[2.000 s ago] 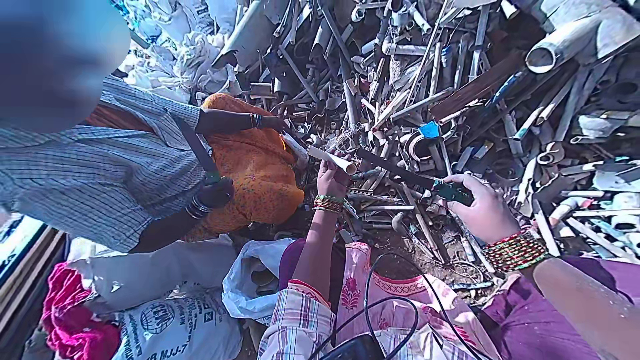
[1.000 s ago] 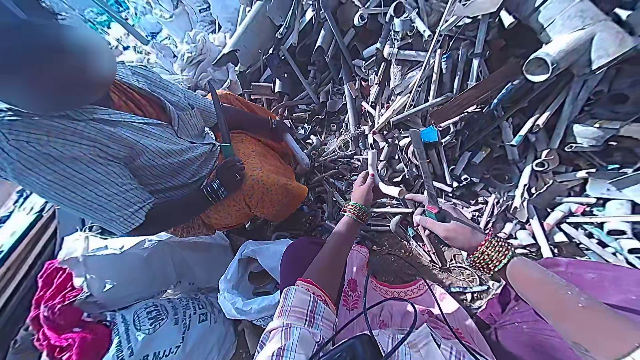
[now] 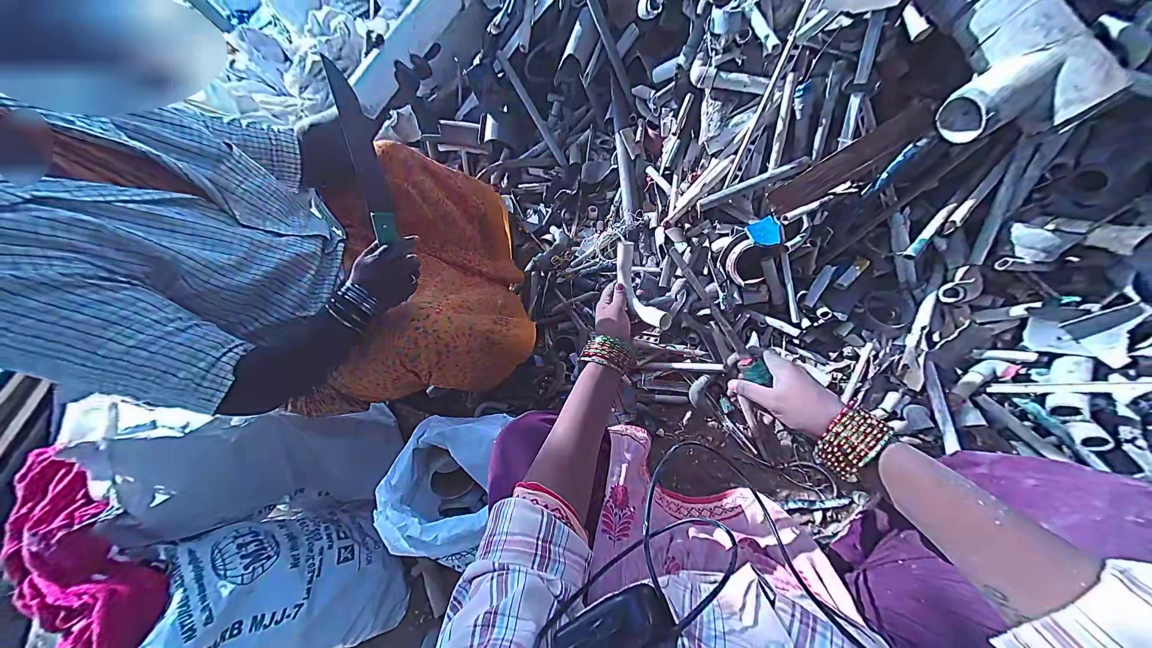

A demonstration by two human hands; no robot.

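In the head view my left hand is closed on a curved piece of white plastic pipe, its bent end turned to the right. Right of it, my right hand grips the green handle of a large knife. The dark blade seems to point up and left, hard to tell from the scrap behind it. Blade and pipe piece are apart. Bangles sit on both my wrists.
A co-worker at left, in a checked shirt, holds an upright green-handled knife. Scrap pipes are heaped ahead and right. An open white plastic bag stands by my lap; a printed sack and pink cloth lie at lower left. A black cable crosses my lap.
Two seconds ago the blade was near the pipe piece, which pointed left; the piece now stands more upright. My right hand has moved down and left. The co-worker's knife has moved up and right.
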